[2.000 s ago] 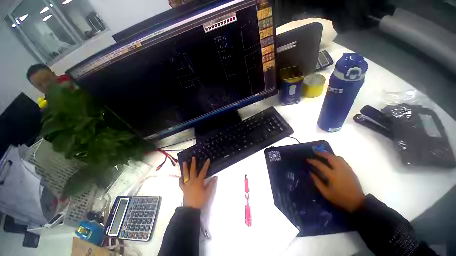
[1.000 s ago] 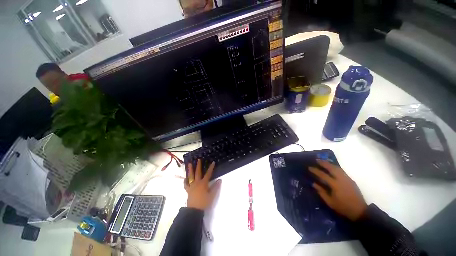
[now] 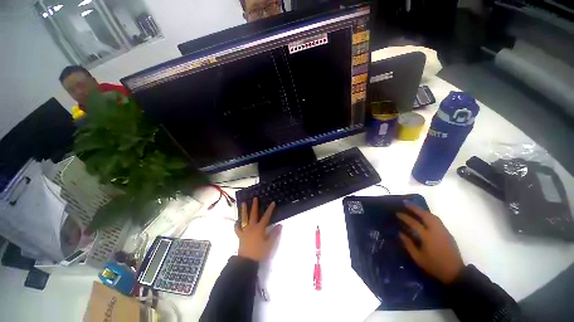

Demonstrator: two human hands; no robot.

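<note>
My left hand [image 3: 255, 236] rests with spread fingers on the left end of the black keyboard [image 3: 315, 183]. My right hand [image 3: 431, 245] lies curved over the dark blue mouse pad [image 3: 377, 251]; the mouse is hidden beneath it. The monitor [image 3: 252, 100] shows thin pale lines on a black drawing screen. A red pen [image 3: 317, 259] lies on white paper [image 3: 296, 277] between my hands. A thin grey pen-like item [image 3: 261, 288] lies by my left sleeve. The calculator [image 3: 174, 265] lies at the left.
A blue flask [image 3: 444, 139], yellow tape roll [image 3: 410, 126] and dark blue tin [image 3: 381, 126] stand right of the monitor. A stapler-like item [image 3: 483, 176] and wrapped black case [image 3: 536, 198] lie far right. At left are a plant [image 3: 129, 148], file basket [image 3: 104, 217] and cables. Two people sit beyond.
The camera view has shifted, moving the desk items right and down. The pale lines on the monitor have changed. My hands stay on the keyboard and over the mouse pad.
</note>
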